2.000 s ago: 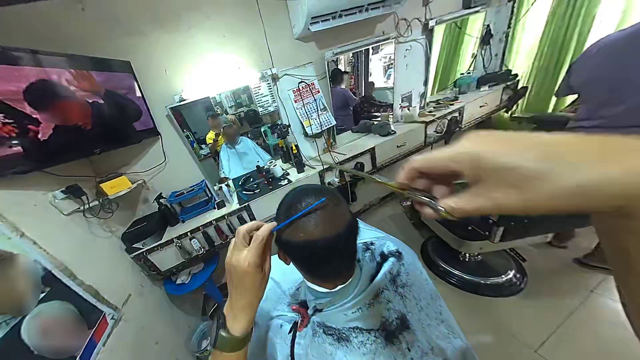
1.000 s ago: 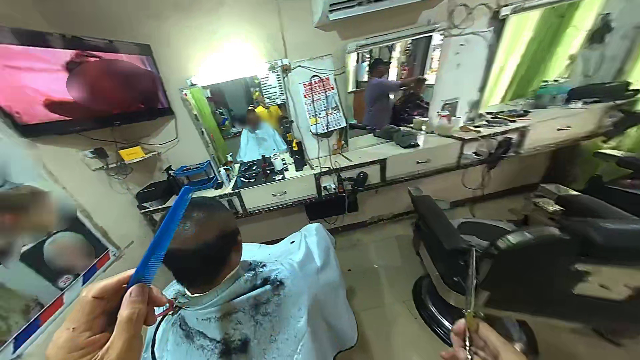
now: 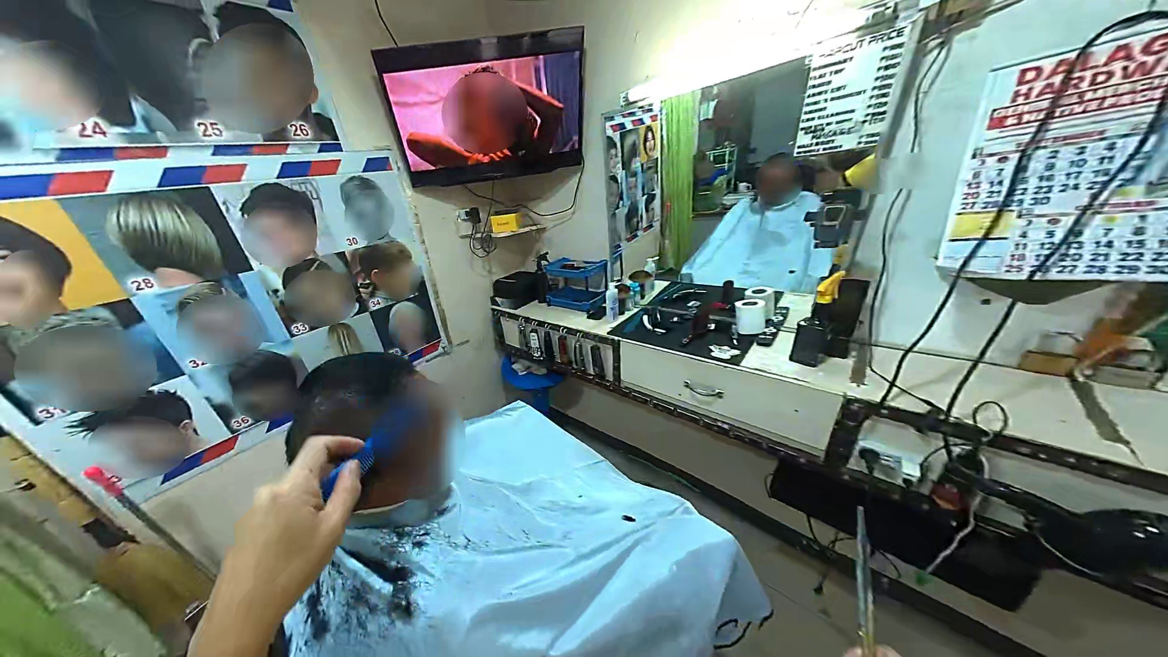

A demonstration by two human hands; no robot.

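Observation:
My left hand [image 3: 297, 520] grips a blue comb [image 3: 351, 465] against the side of a seated person's head [image 3: 351, 392]. Dark cut hair lies over the shoulder of the light blue barber's cape [image 3: 584, 538] that covers this person. At the bottom right edge, only the fingertips of my right hand [image 3: 871, 651] show, at the lower end of haircutting scissors [image 3: 864, 584]. The scissors point upward, away from the head, with their blades close together.
A counter [image 3: 730, 392] runs along the wall under a mirror [image 3: 730, 155], with a black mat [image 3: 684, 319], paper rolls [image 3: 751, 315] and a blue rack [image 3: 577, 285] on it. Cables [image 3: 985, 228] hang at the right. A blue stool [image 3: 531, 381] stands below the counter.
The comb has come down from above the head to its side. The scissors, earlier over the chair area, now stand in front of the counter. The view has swung left.

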